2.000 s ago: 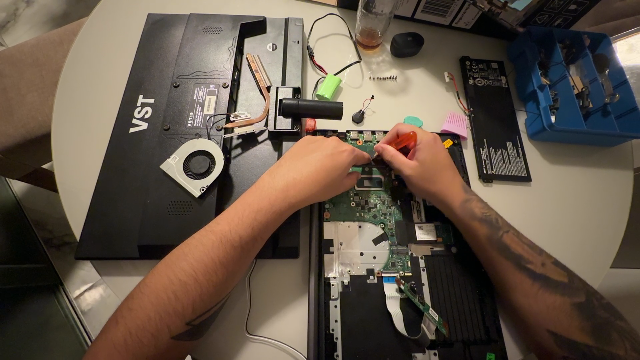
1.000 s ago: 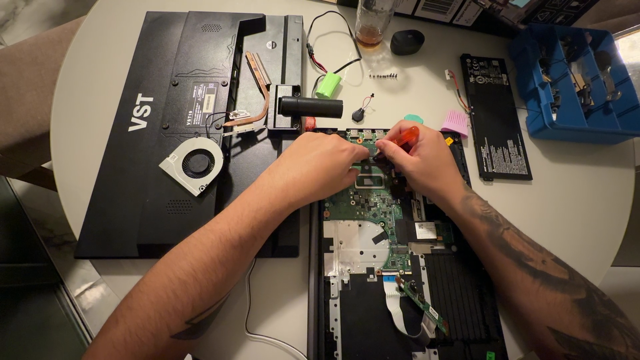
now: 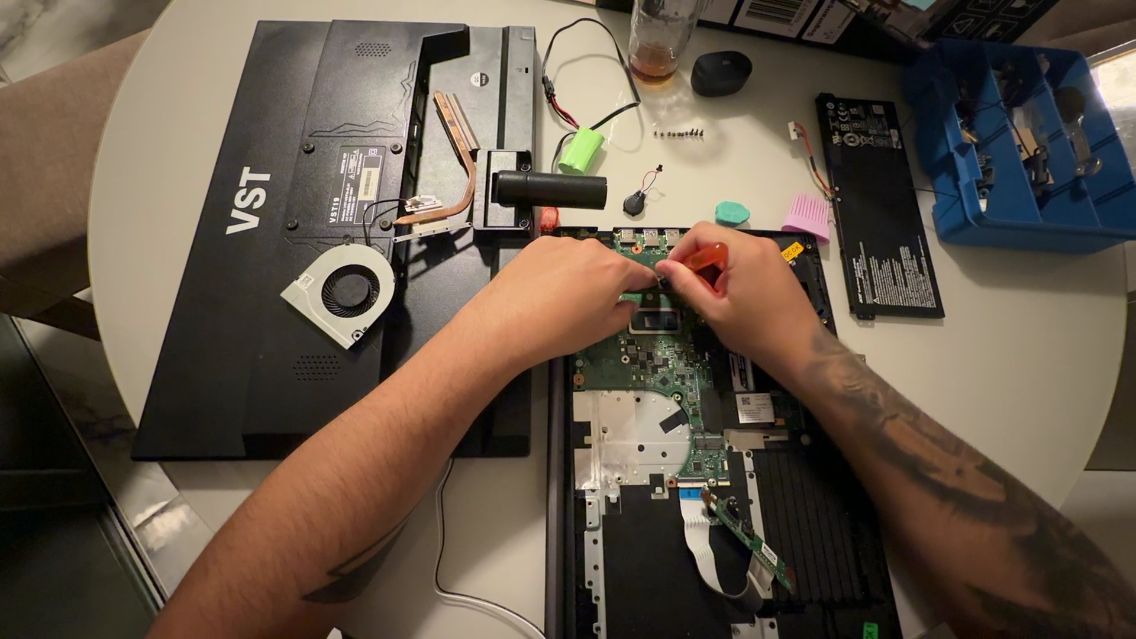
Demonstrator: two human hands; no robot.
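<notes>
An opened laptop base [image 3: 674, 568] lies under my hands, its green motherboard [image 3: 621, 364] bare. My right hand [image 3: 745, 288] grips a small tool with a translucent orange handle [image 3: 707, 257], perhaps a screwdriver; its tip is down at the upper part of the board, mostly hidden by fingers. Close beside it, my left hand [image 3: 572, 293] rests over the board with the index finger stretched to the same spot; whether it pinches something small cannot be told. Lower down, a white ribbon cable [image 3: 698, 541] runs by a small loose circuit board [image 3: 750, 541].
Left lies a black monitor [image 3: 293, 213] carrying a cooling fan [image 3: 351, 293] and copper heat pipe [image 3: 466, 177]. Beyond the laptop are a coin cell with leads [image 3: 635, 203], a row of screws [image 3: 679, 134] and a glass [image 3: 661, 44]. Right are a laptop battery [image 3: 879, 204] and blue organizer [image 3: 1021, 222].
</notes>
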